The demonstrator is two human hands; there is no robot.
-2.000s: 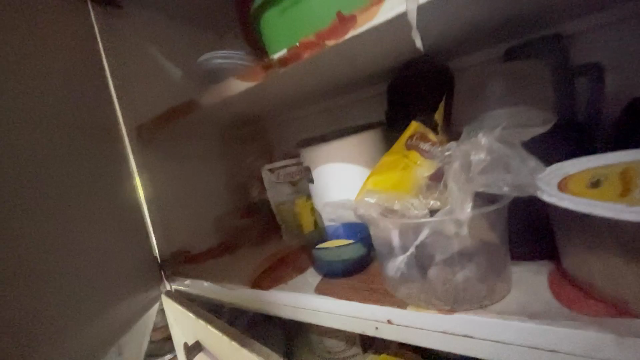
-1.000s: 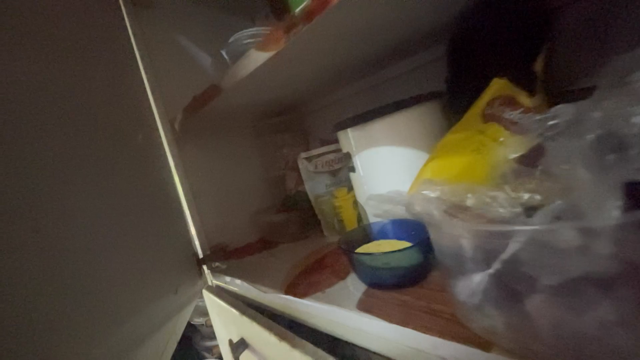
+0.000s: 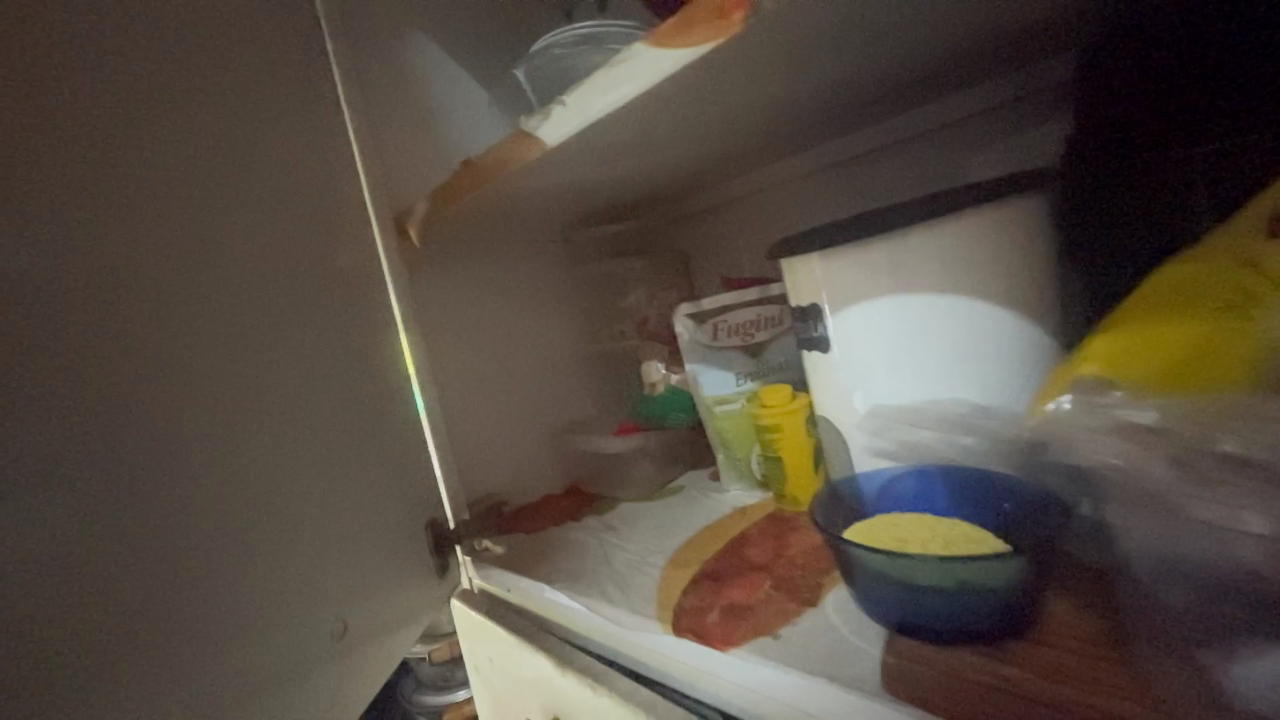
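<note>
Neither of my hands shows in the head view. A blue glass bowl (image 3: 940, 590) with yellow powder or grain (image 3: 925, 534) stands on the cupboard shelf, partly over a brown wood-like patch. Behind it is a white container with a dark lid (image 3: 920, 330). Left of that container a Fugini pouch (image 3: 735, 370) stands upright, with a small yellow bottle (image 3: 787, 445) in front of it. A blurred clear plastic bag (image 3: 1180, 500) and a yellow packet (image 3: 1180, 310) fill the right side.
A cupboard door (image 3: 200, 360) stands open on the left. A lower door or drawer front (image 3: 540, 665) juts out below the shelf. Clear plastic tubs (image 3: 635, 460) sit at the back left. An upper shelf edge (image 3: 630, 80) crosses above, with a clear container (image 3: 580, 50) on it.
The view has moved closer to the blue bowl and the left side of the shelf. The tub with the clear bag has slid mostly out at the right.
</note>
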